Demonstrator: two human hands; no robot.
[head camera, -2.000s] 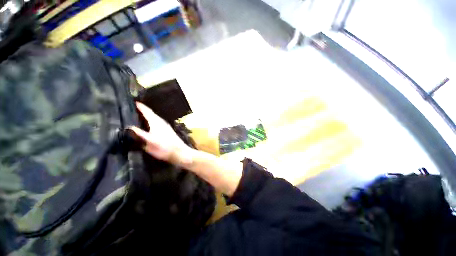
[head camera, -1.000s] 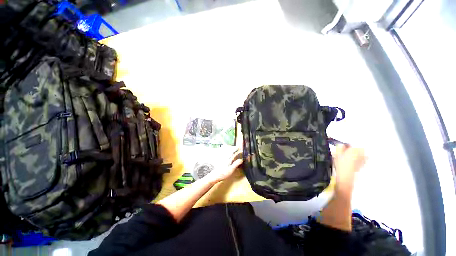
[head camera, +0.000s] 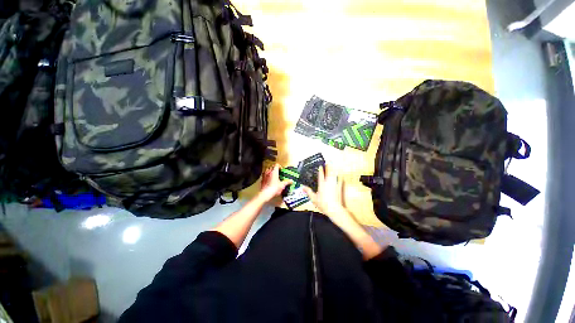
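Observation:
My left hand and my right hand are both bare and close together at the table's front edge. Between them are black hang tags with bright green stripes. My left fingers grip the striped left part. My right fingers touch the tags' right side; whether they grip is hard to tell. A pile of black and green hang tags lies on the table just beyond my hands. A camouflage backpack lies front up to the right, touched by neither hand.
Large camouflage backpacks are stacked on the left, close to my left hand. The yellow wood table runs away ahead. Dark bags lie low at the right. A cardboard box stands on the floor at bottom left.
Both hands have left the backpack and come together over the hang tags near the front edge. The backpack appears further right and tilted. The view has shifted, bringing the left stack closer.

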